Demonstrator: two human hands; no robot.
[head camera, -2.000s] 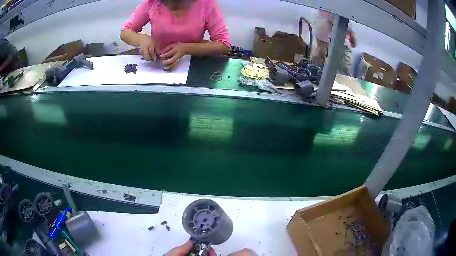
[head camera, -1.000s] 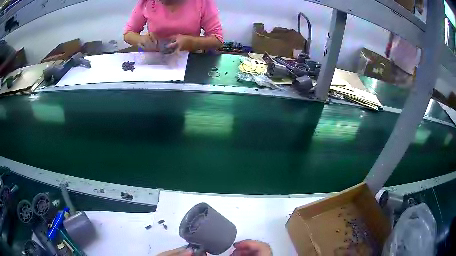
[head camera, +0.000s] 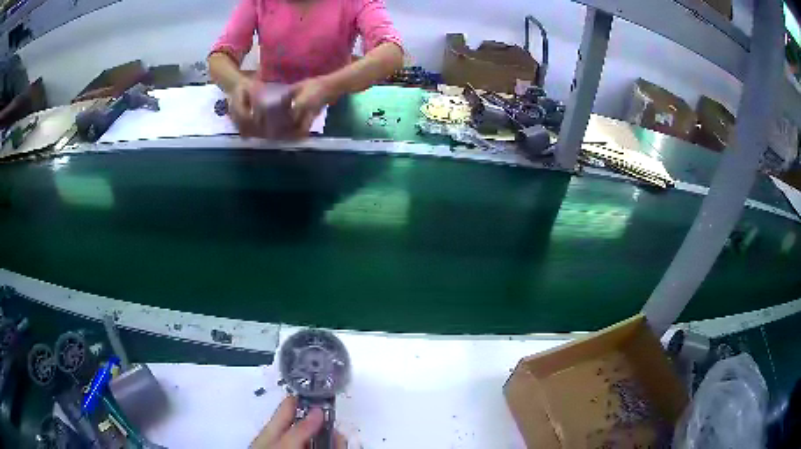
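A grey fan housing (head camera: 313, 364) stands over the white sheet at the bottom centre, its round spoked face towards me and its handle pointing down. My left hand (head camera: 288, 424) is closed on the handle, with fingers on its open front. A sliver of skin shows right of the handle at the bottom edge; I cannot tell which hand it belongs to. No other part of my right hand is seen. A small dark part (head camera: 260, 391) lies on the sheet left of the housing. The lower handle is cut off by the picture's edge.
A cardboard box (head camera: 562, 372) with scattered dark bits and a clear plastic bag (head camera: 725, 405) are at right. Grey units (head camera: 140, 396) and a blue cylinder (head camera: 101, 384) are at left. Beyond the green conveyor (head camera: 263, 254), a person in pink (head camera: 307, 39) handles a blurred grey object.
The housing has moved left and turned from sideways to face me. My right hand has left its place beside the drum. The person opposite has brought a grey object towards the conveyor.
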